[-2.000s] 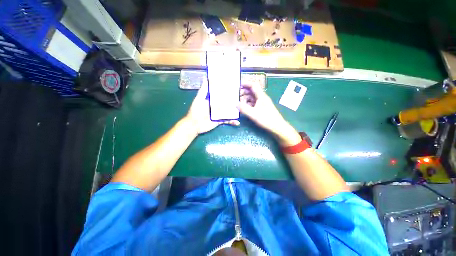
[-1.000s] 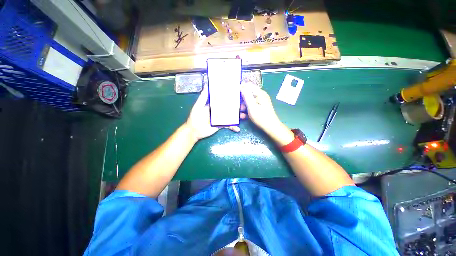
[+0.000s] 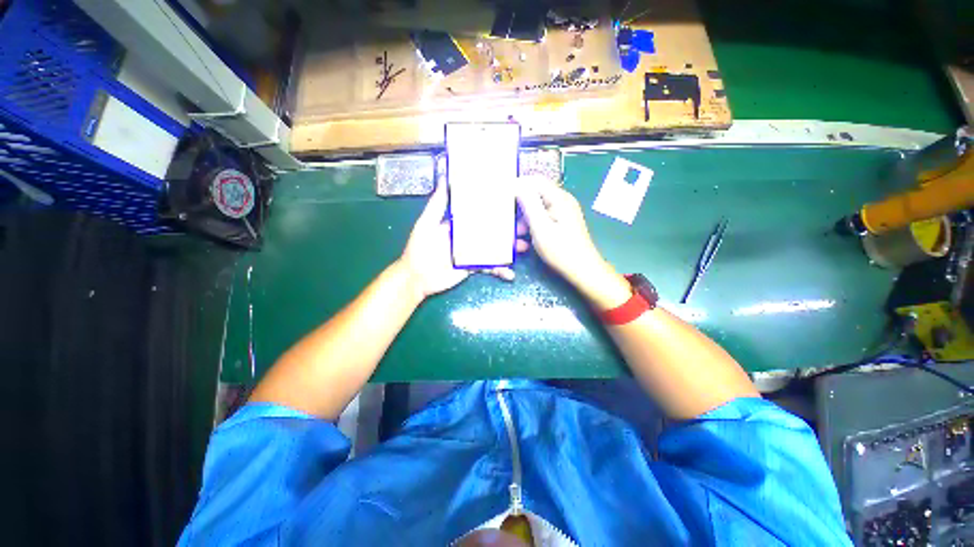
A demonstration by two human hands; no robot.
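Observation:
A smartphone (image 3: 483, 194) with a bright white lit screen is held upright above the green mat, over the screw boxes. My left hand (image 3: 435, 248) holds it at its left side and lower edge, with fingertips showing below the bottom right corner. My right hand (image 3: 552, 227) is at the phone's right edge; its fingers are partly hidden, and it appears to grip that edge. Tweezers (image 3: 705, 260) lie on the mat to the right. A white card (image 3: 623, 190) with a dark square hole lies behind them.
Screw boxes (image 3: 406, 175) stand behind the phone, partly hidden. A wooden board (image 3: 352, 118) with loose parts lies at the back. A cooling fan (image 3: 226, 193) and blue basket (image 3: 53, 128) are left. An electric screwdriver (image 3: 913, 205), tape roll (image 3: 906, 244) and parts tray (image 3: 908, 459) are right.
The right hand's fingers have moved from the lower front of the phone to its right edge. The red light on the device at right no longer shows.

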